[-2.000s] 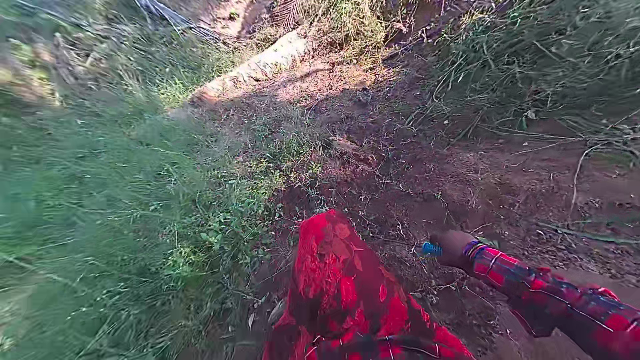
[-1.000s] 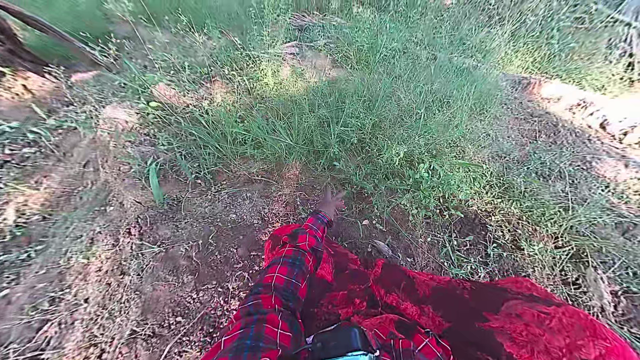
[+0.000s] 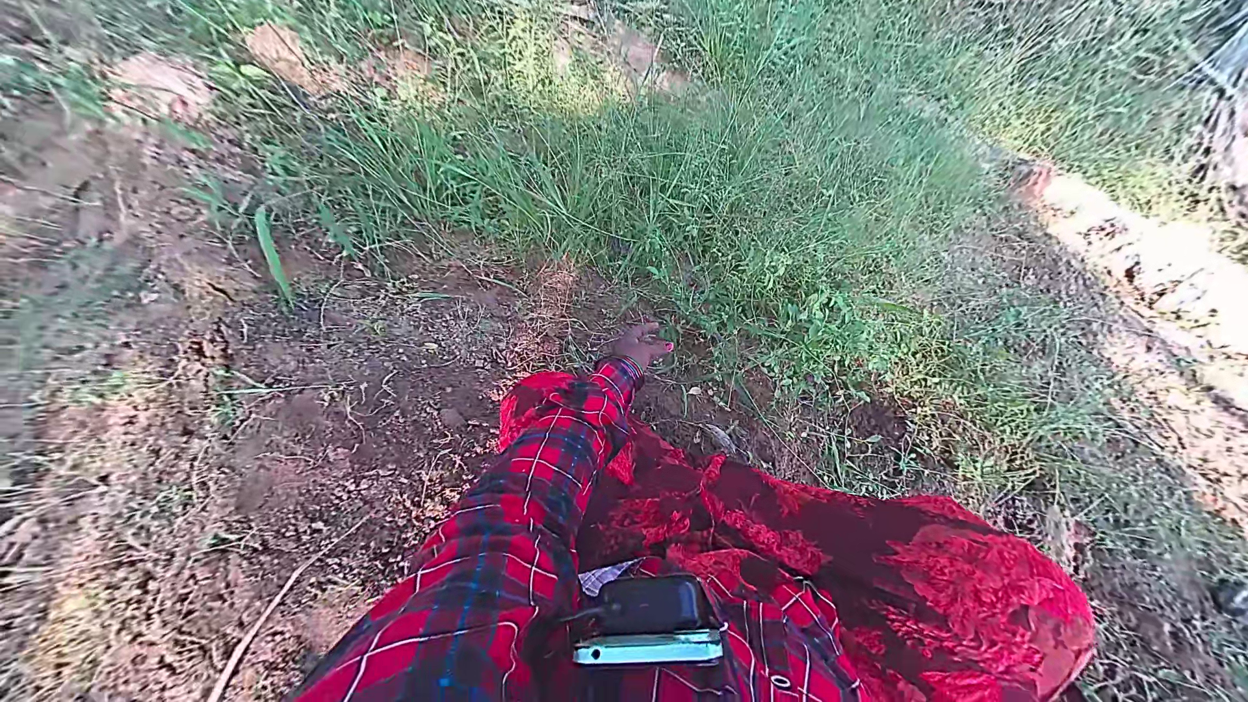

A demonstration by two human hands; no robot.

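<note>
My left hand (image 3: 642, 345) reaches out past my knee to the edge of the green grass (image 3: 702, 244), low over the soil. Its fingers are spread, and nothing shows in them. A red and dark plaid sleeve (image 3: 526, 497) covers that arm. Red patterned cloth (image 3: 838, 556) lies over my legs. A dark device with a pale edge (image 3: 651, 619) rests against my shirt front. My right hand is out of view.
Bare soil with dry stalks and roots (image 3: 292, 439) spreads on the left, with a thin dry stick (image 3: 283, 595) near the bottom. A sunlit pale strip (image 3: 1150, 253), perhaps a log or raised earth, runs along the right.
The view has swung a lot since two seconds ago. The right hand, seen then with a blue object in it, has left view. My left hand came into view one second ago and remains at the grass edge.
</note>
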